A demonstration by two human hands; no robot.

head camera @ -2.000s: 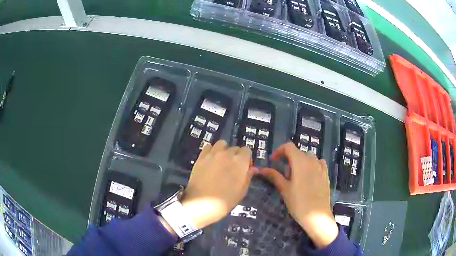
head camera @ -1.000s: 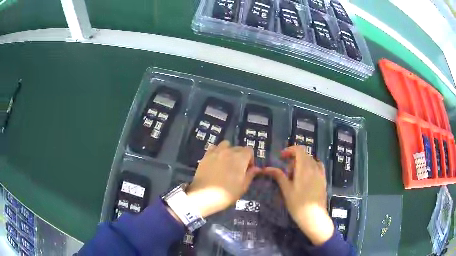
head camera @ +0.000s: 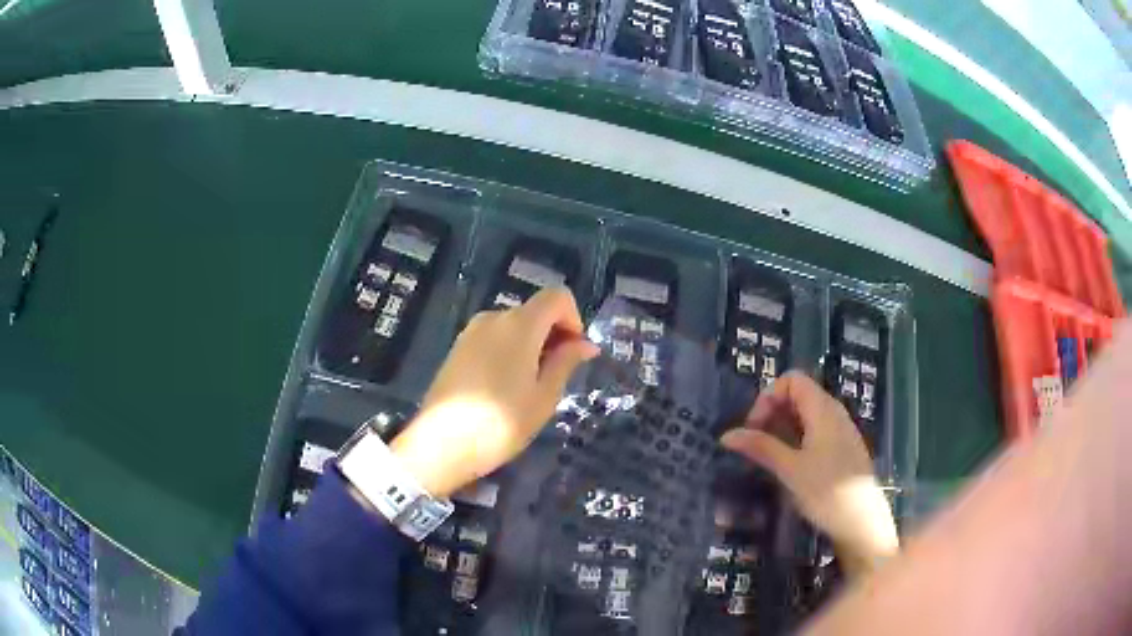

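Observation:
A clear blister tray (head camera: 325, 280) holds black phone housings (head camera: 395, 292), back side up, in two rows. My left hand (head camera: 503, 379) pinches the upper left part of a translucent liner sheet (head camera: 658, 435) with black dots. The sheet is tilted over the tray's middle, and housings show through it. My right hand (head camera: 813, 454) is at the sheet's right side, thumb and forefinger close together. Whether it holds the sheet or a tiny pad cannot be told.
A blurred, skin-coloured shape (head camera: 1018, 522) very near the camera covers the lower right. Behind it is an orange-red parts box (head camera: 1037, 236). Stacked trays (head camera: 708, 106) of housings stand beyond the pale rail (head camera: 497, 124). A slim black pen-like thing (head camera: 34, 258) lies far left.
My hands have moved apart, the left one up and left with the sheet, the right one to the right. The blurred shape has come in at lower right, covering part of the box.

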